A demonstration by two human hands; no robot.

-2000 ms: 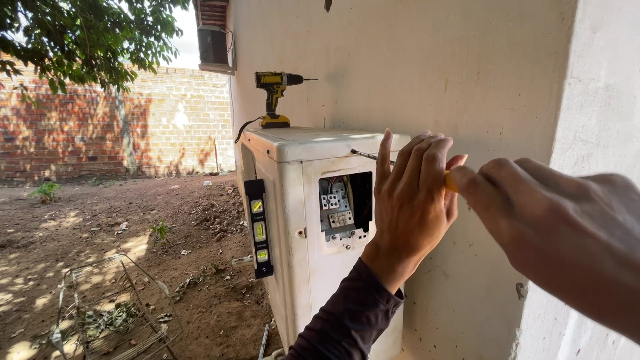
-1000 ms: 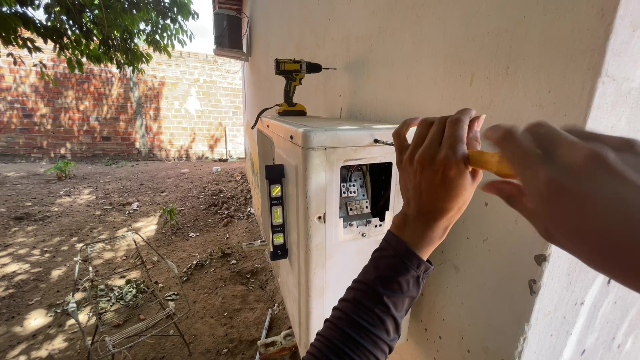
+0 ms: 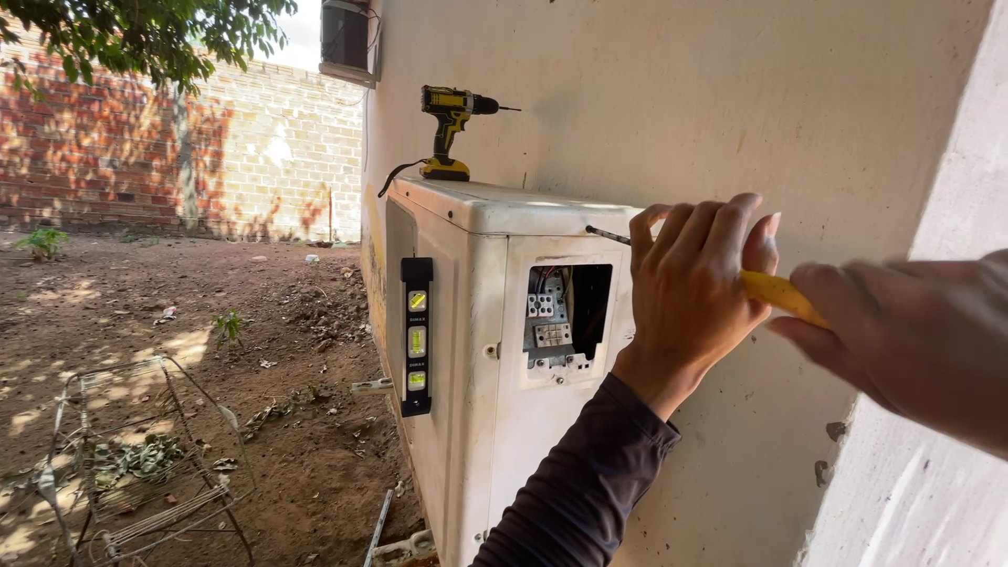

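A screwdriver with a yellow handle (image 3: 780, 295) has its dark shaft tip at the upper edge of the side panel of a white air-conditioner outdoor unit (image 3: 524, 441). Around the shaft and the handle's front end my left hand (image 3: 693, 276) is closed, its fingertips near the unit's top. My right hand (image 3: 906, 339), blurred, grips the rear of the handle. Below the shaft, an opening in the panel shows terminal blocks (image 3: 553, 335) and wires. A black spirit level (image 3: 417, 337) stands upright against the unit's front face. On the top rests a yellow and black cordless drill (image 3: 447, 130).
The unit stands close beside a plastered wall (image 3: 669, 102). A rusty wire chair frame (image 3: 157, 457) lies on the dirt ground at the left. Near the unit's base are a metal strip (image 3: 379, 528) and a support bracket (image 3: 405, 549). A brick wall (image 3: 94, 150) rises behind.
The screwdriver stays at the panel's upper edge, and both hands remain on it. My right hand is blurred in each frame. The view has shifted, bringing more of the chair frame into sight.
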